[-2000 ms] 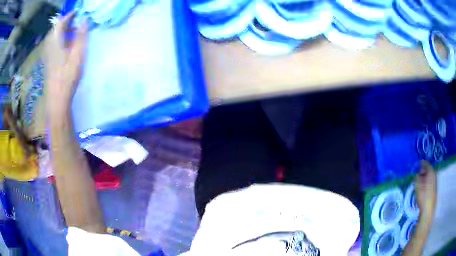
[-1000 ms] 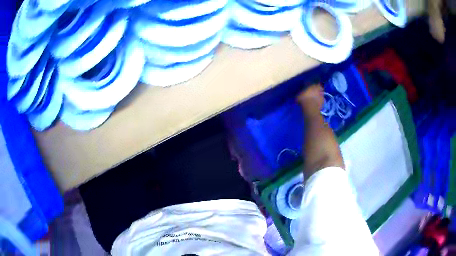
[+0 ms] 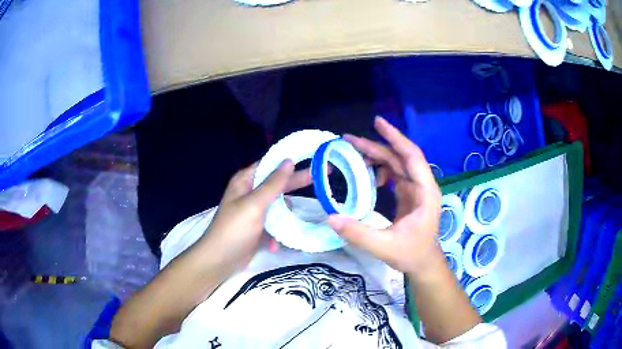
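Observation:
A wide flat ring (image 3: 300,235), white with a finely scalloped rim and a large centre hole, is held above the lap. My left hand (image 3: 249,208) grips its left side, with fingers at the hole. A narrow ring (image 3: 320,178), blue outside and pale inside, is in my right hand (image 3: 402,211), tilted on edge between thumb and fingers. It overlaps the right side of the flat ring in view. I cannot tell whether the two rings touch.
A green-rimmed tray (image 3: 574,204) at the right holds several assembled pieces (image 3: 485,250). Behind it is a blue bin (image 3: 436,112) with loose narrow rings (image 3: 491,128). The tan bench (image 3: 307,34) carries flat rings (image 3: 543,34) at upper right. A blue-rimmed tray (image 3: 126,68) stands at upper left.
My right hand has come out of the blue bin to above the lap, now with a narrow ring. My left hand is back in view with a flat ring. The camera view has turned.

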